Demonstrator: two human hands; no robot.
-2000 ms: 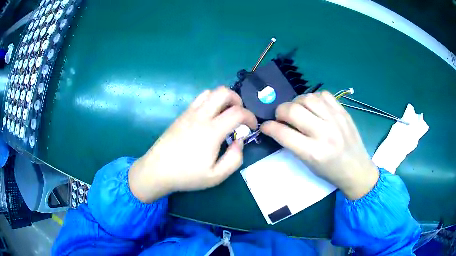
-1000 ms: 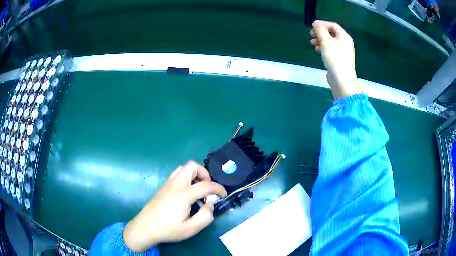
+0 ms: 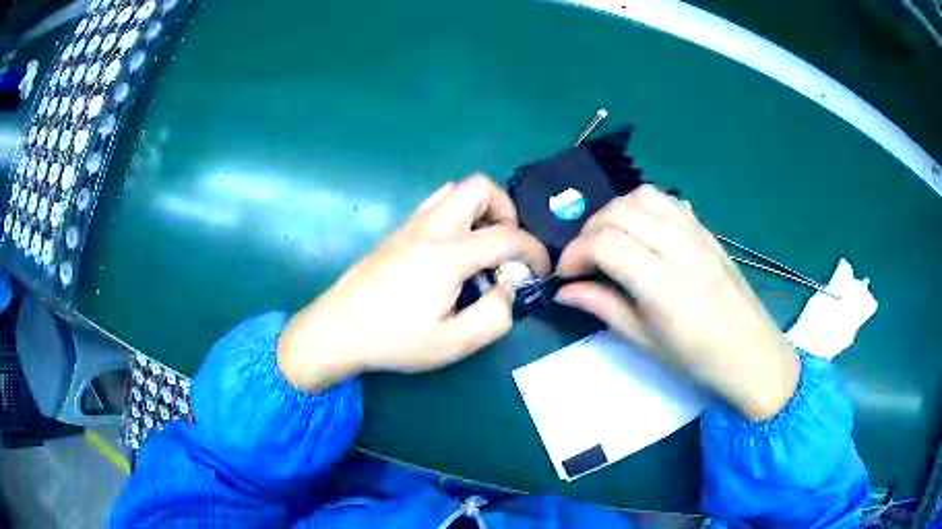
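Note:
A black optical module (image 3: pixel 542 191) with a round blue-and-white label and jagged fins at its upper right lies in front of me. A short lead with a pale plug sticks out at its top. My left hand (image 3: pixel 418 284) pinches a white round part (image 3: pixel 513 275) at the module's lower edge between thumb and index finger. My right hand (image 3: pixel 671 289) is just right of it, thumb and index finger close together at the module's lower side. Thin wires show between the two hands; whether the right fingertips grip them, I cannot tell.
A white sheet (image 3: pixel 599 403) with a black patch (image 3: pixel 585 461) lies below my right hand. Tweezers (image 3: pixel 780 271) rest with one end on a crumpled white wipe (image 3: pixel 835 310) at right. A clear tray of round whitish parts (image 3: pixel 72 134) stands at the left edge. A white rail (image 3: pixel 723 52) curves behind.
My right hand has come back from beyond the white rail to the module beside my left hand. My left hand still pinches the white part. The camera view has tilted down again.

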